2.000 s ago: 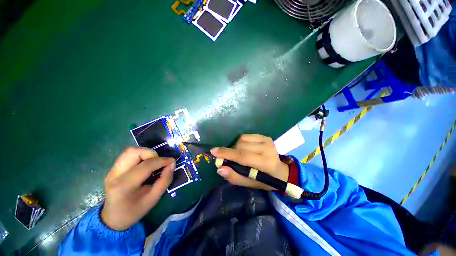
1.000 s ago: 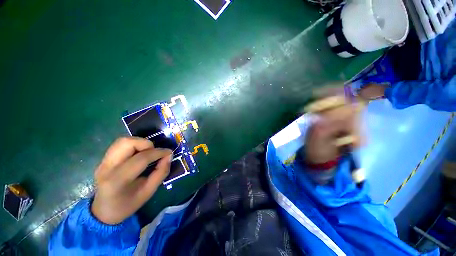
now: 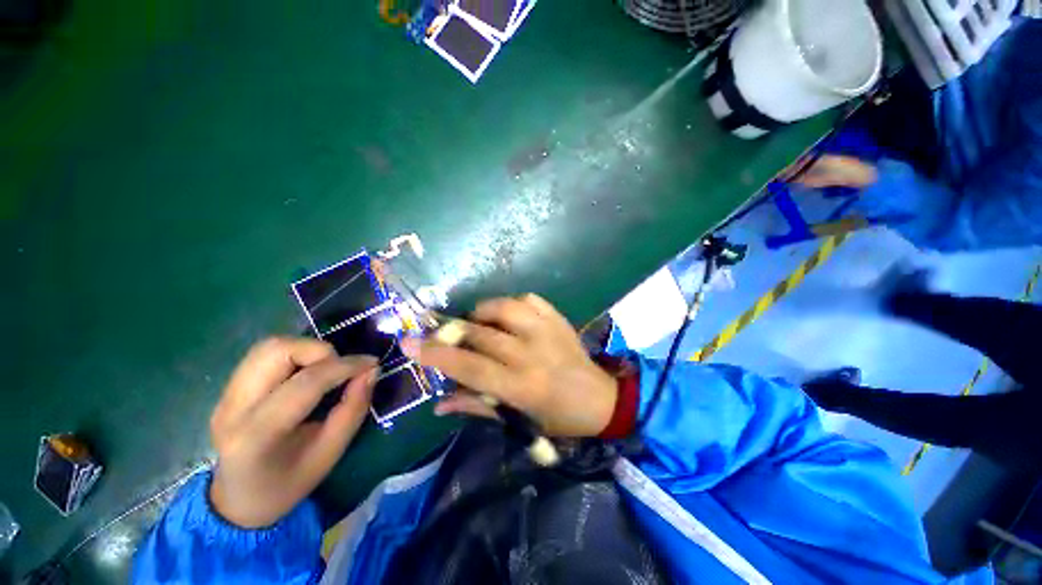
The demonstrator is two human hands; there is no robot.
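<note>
A joined blue PCB panel with dark, white-edged screens (image 3: 338, 295) lies on the green mat, left of centre. A pale flex tail sticks out at its top; other tails are partly hidden. My left hand (image 3: 274, 429) is over the panel's lower left, thumb and finger pinched on thin solder wire that crosses the screens. My right hand (image 3: 531, 360) holds the black soldering iron with cream bands (image 3: 454, 331), slightly blurred. Its front end reaches over the panel's tail side; exact tip contact cannot be told.
Stacked loose screens (image 3: 65, 471) lie at lower left. Finished panels (image 3: 466, 43) are at the top. A white tub (image 3: 794, 63), fan grille (image 3: 683, 9) and white tray (image 3: 946, 32) are at upper right. Another person's hand (image 3: 840, 173) is at the right. The iron's cord hangs beside the bench edge.
My right hand was swung out to the right, blurred, one second ago; now it is back at the panel with the iron. My left hand stays over the panel. Finished panels show more again.
</note>
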